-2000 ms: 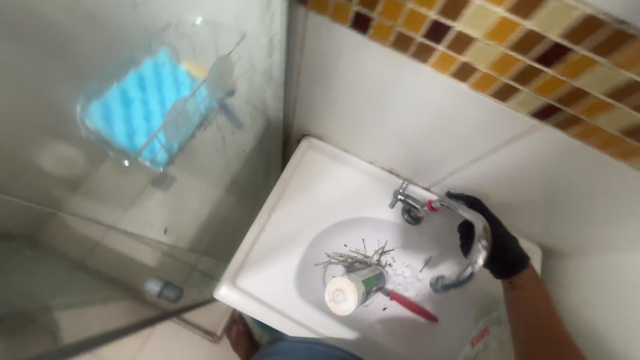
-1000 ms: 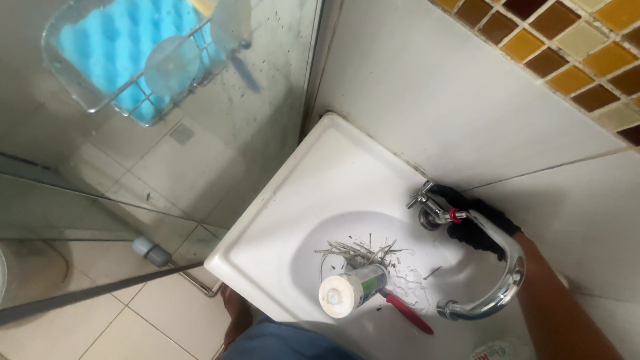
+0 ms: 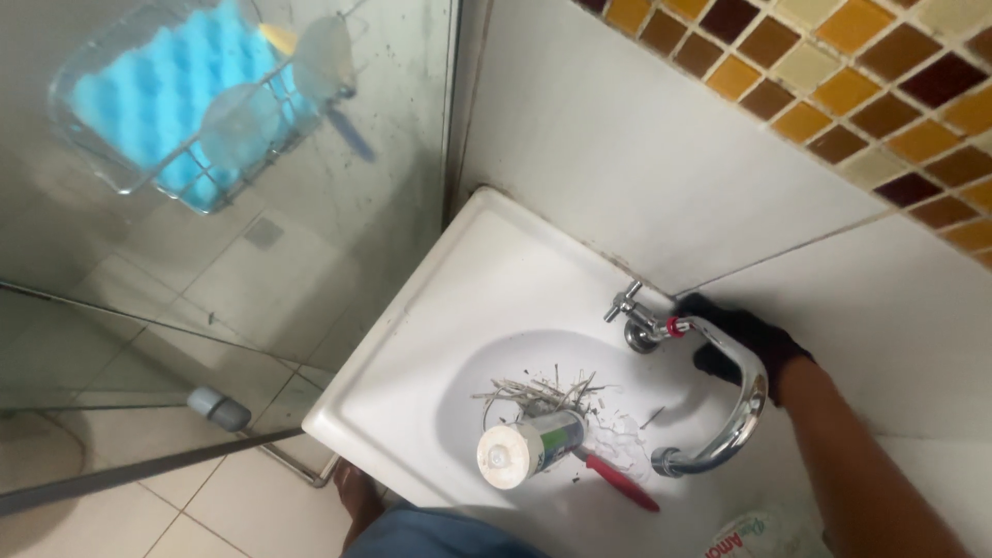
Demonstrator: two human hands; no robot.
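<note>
My right hand [image 3: 748, 337], in a black glove, reaches behind the chrome faucet [image 3: 752, 387] at the wall side of the white sink [image 3: 403, 325]. Its fingertips are partly hidden by the spout, so what they touch or hold cannot be told. A red band [image 3: 676, 326] circles the spout near the cross handle [image 3: 624, 302]. In the basin lie a sealant cartridge [image 3: 535, 446] with its round end towards me, a red-handled tool [image 3: 622, 482] and a heap of thin grey scraps [image 3: 542, 394]. My left hand is not in view.
A glass shower panel [image 3: 372, 217] stands left of the sink. A wire basket [image 3: 124, 186] there holds a blue sponge [image 3: 178, 101]. A plastic package [image 3: 763, 535] bearing writing lies at the sink's lower right. White tiles and a mosaic band [image 3: 845, 85] cover the wall.
The view has shifted. My gloved hand stays beside the faucet; two seconds ago it showed right of the spout's base as well. The cartridge, red-handled tool and scraps keep their places in the basin.
</note>
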